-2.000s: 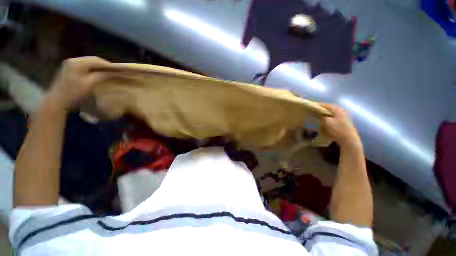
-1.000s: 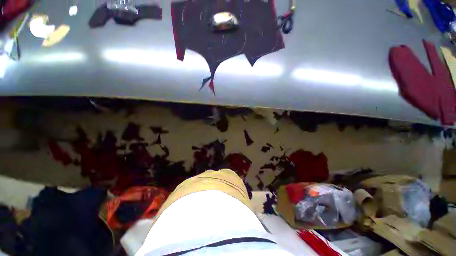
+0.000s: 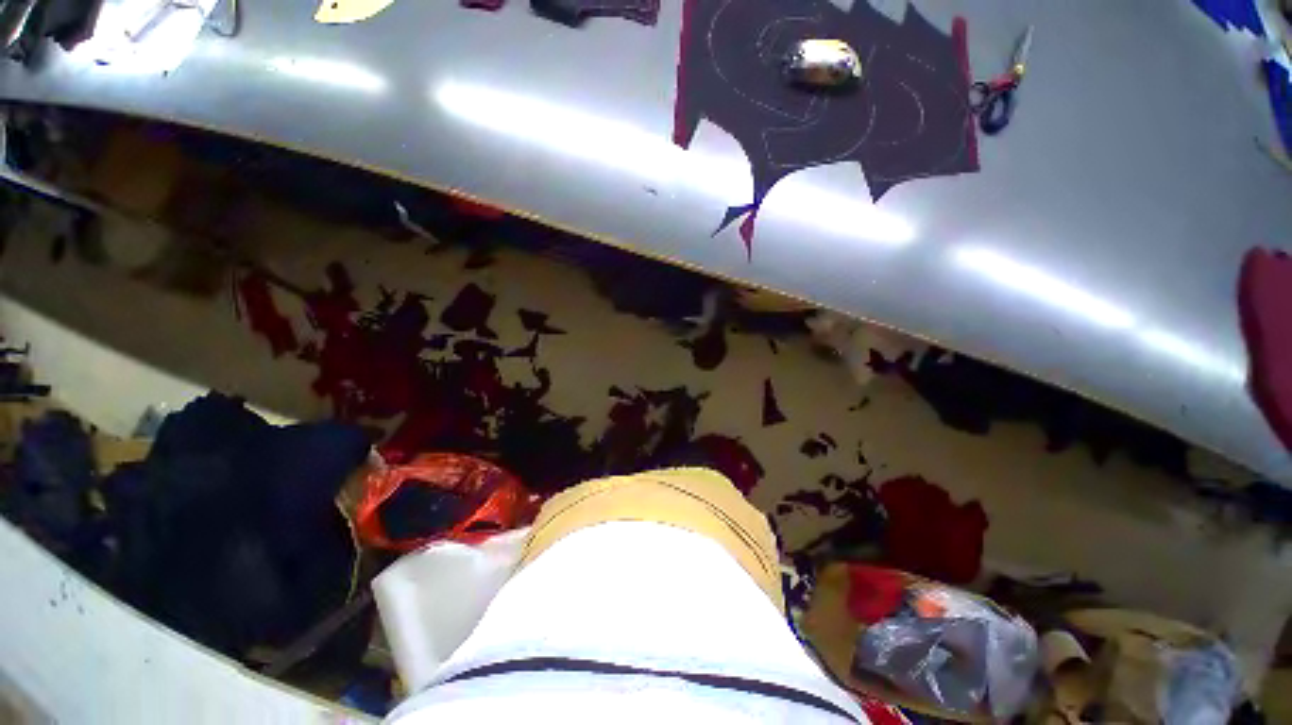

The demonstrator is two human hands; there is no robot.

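Neither of my hands is in the picture. A dark purple-black fabric remnant (image 3: 907, 121) lies on the grey table (image 3: 567, 85), with pale curved chalk lines, maroon side edges and jagged points. A tan and silvery lump-like weight (image 3: 822, 63) sits on it. Shears (image 3: 1003, 94) with dark handles lie just right of the cloth. Small pointed offcuts (image 3: 747, 227) lie at its lower tip. A tan cloth (image 3: 666, 503) is around my waist over the white shirt.
Maroon panel (image 3: 1271, 333) at the table's right edge; blue fabric (image 3: 1236, 14) at the far right; dark pieces (image 3: 602, 9) at the far edge. Dark and red scraps (image 3: 376, 361) cover the floor. Dark cloth pile (image 3: 234, 517), red plastic bag (image 3: 439, 499) and carton with clear plastic (image 3: 942, 652) lie below.
The tan cloth, stretched between both hands two seconds ago, is now at my waist and the hands are out of view. Since one second ago the view has turned, tilting the table edge.
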